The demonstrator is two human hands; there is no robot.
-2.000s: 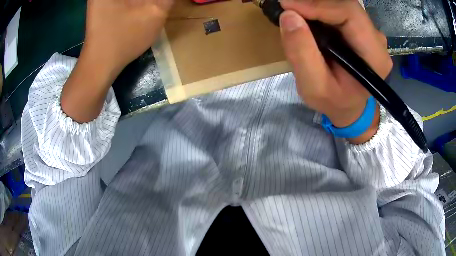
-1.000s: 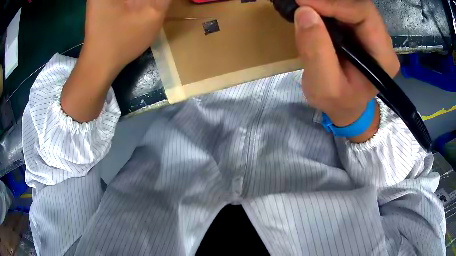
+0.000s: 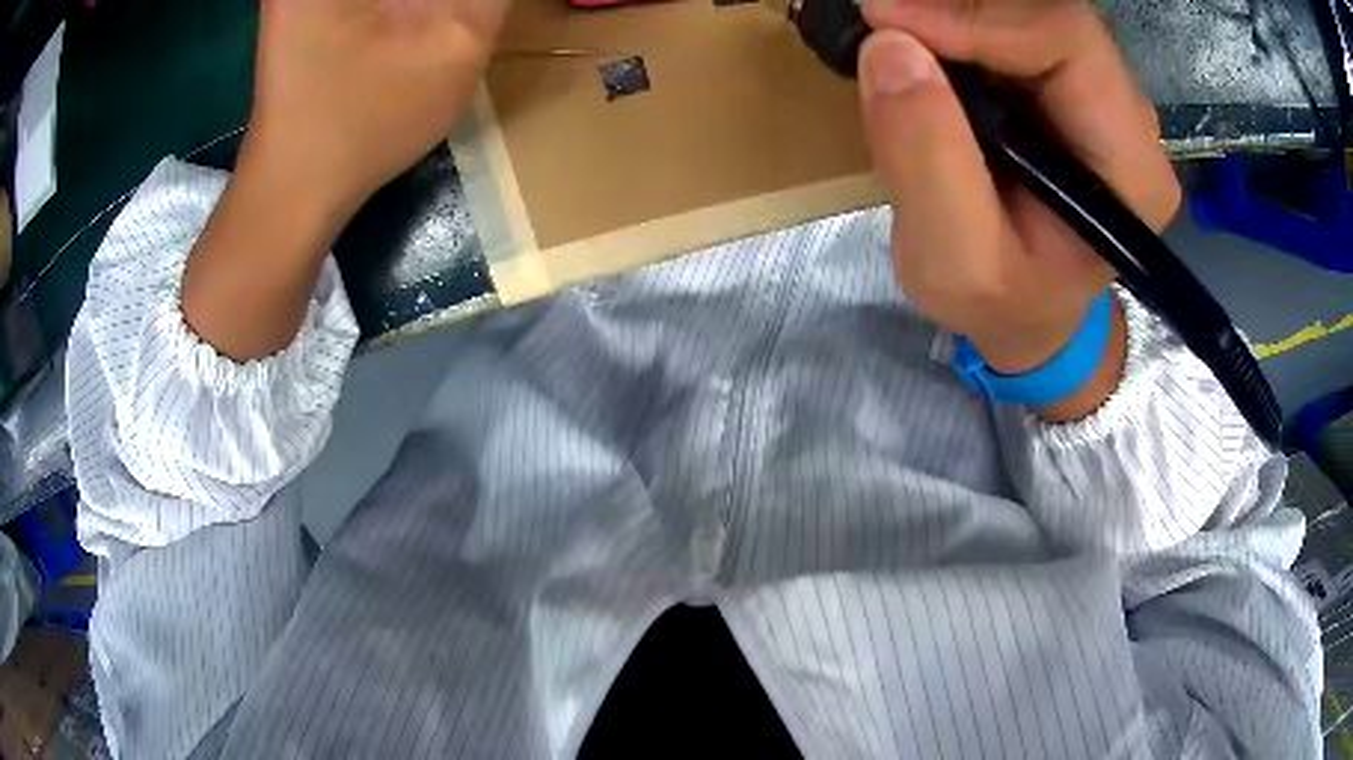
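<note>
My right hand is shut on the black handle of a soldering iron, whose cable runs back over my wrist. The iron's tip is cut off by the top edge. My left hand is at the top left, its fingers cut off by the top edge, so what it holds does not show. A thin wire runs from beside it over the tan work board. A sliver of a red housing shows at the top edge. A dark square pad lies on the board.
Cream masking tape edges the board, which lies on the dark bench. A white paper sheet is at the far left. Part of another dark pad shows at the top edge. A blue stool part stands at the right.
My right hand and the iron moved right and slightly down, then shifted slightly back left and up. My left hand has barely moved.
</note>
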